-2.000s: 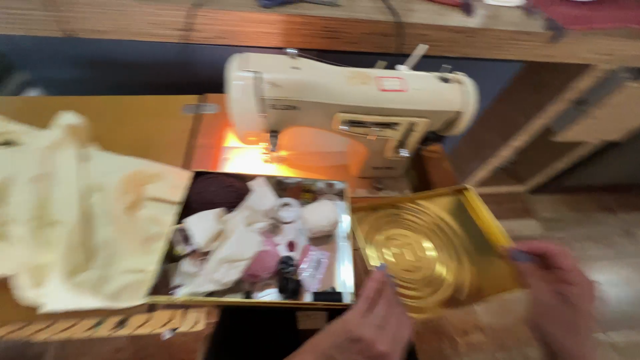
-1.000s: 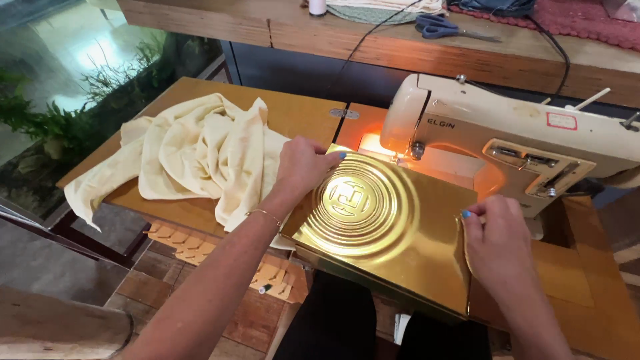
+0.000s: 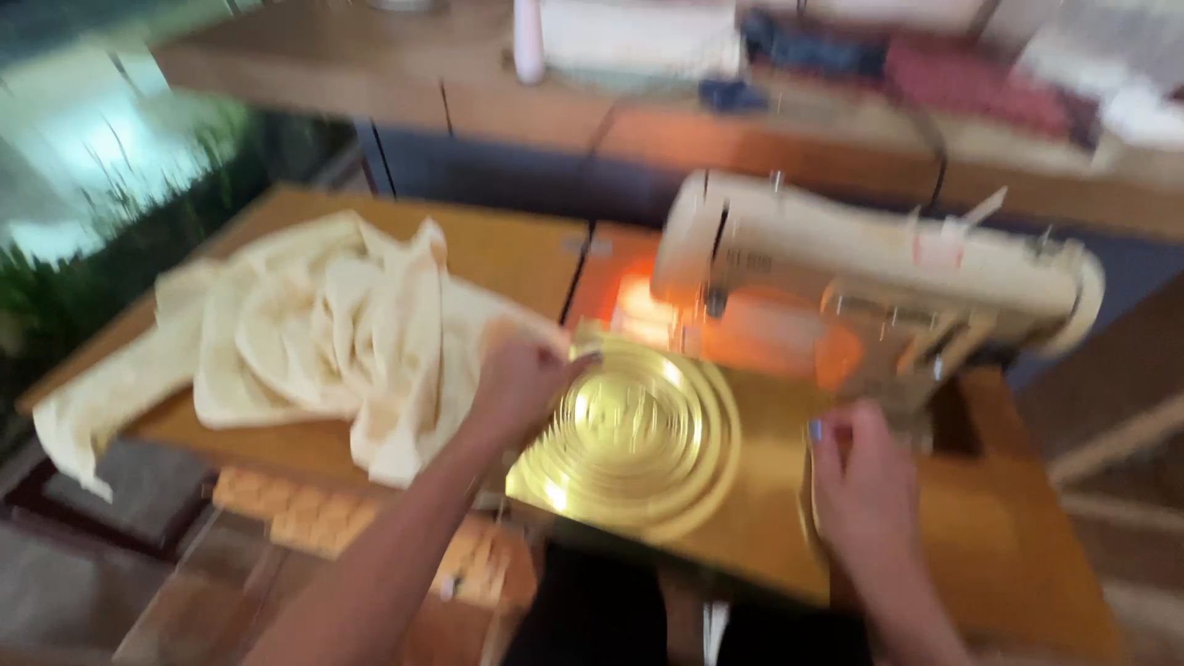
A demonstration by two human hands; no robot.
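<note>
A gold metal tin with ringed embossing on its lid (image 3: 638,425) lies closed in front of the cream sewing machine (image 3: 860,250), whose lamp glows orange. My left hand (image 3: 523,379) is at the tin's upper left corner, its fingertips by the edge. At the right edge, my right hand (image 3: 860,462) has its thumb and fingers pinched together around a dark, thin strip or rim. Blur hides whether either hand really grips the tin. Crumpled cream fabric (image 3: 324,324) lies left of the tin, beside my left wrist.
Behind the wooden sewing table (image 3: 499,250) runs a thick wooden shelf (image 3: 370,83) with a pale bottle or spool (image 3: 528,42), blue scissors (image 3: 731,94) and a red cloth (image 3: 980,88). A planted aquarium (image 3: 102,166) is at the left. Dark-clothed legs show below the tin.
Two seconds ago the tin stood open, showing sewing items, with its lid held at the right; one second ago the lid was on it. Since then both hands have stayed near its sides.
</note>
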